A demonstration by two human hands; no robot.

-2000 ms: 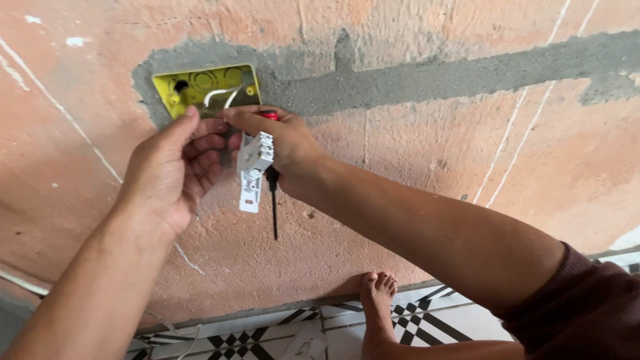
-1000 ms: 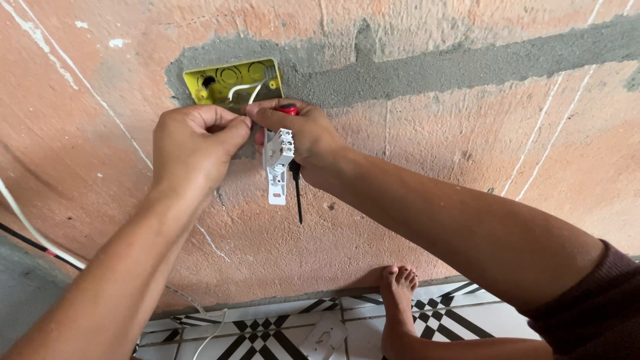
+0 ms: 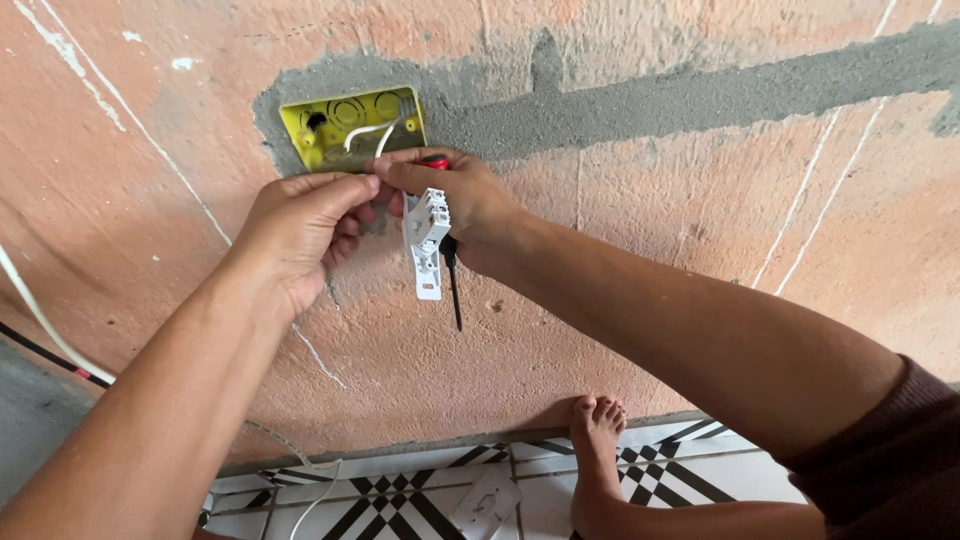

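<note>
A yellow plastic electrical box (image 3: 352, 124) is set in the wall, with white insulated wires (image 3: 367, 133) coming out of it. My right hand (image 3: 457, 191) pinches one wire between thumb and forefinger below the box. The same hand holds a screwdriver (image 3: 454, 289) with a red and black handle, its dark shaft pointing down, and a white plastic electrical module on a mounting frame (image 3: 427, 240). My left hand (image 3: 315, 225) meets the right fingertips at the wire's end; whether its own fingers grip the wire is hidden.
Grey mortar (image 3: 675, 109) surrounds the box and runs right across the orange wall. A white cable (image 3: 45, 322) and a black one hang at left. On the patterned tile floor lie a white cover plate (image 3: 486, 504) and a thin white wire (image 3: 319, 499), near a bare foot (image 3: 598, 442).
My left hand has turned, its fingers now closer together at the right fingertips than two seconds ago. The right hand still holds the module and screwdriver. The view has shifted slightly.
</note>
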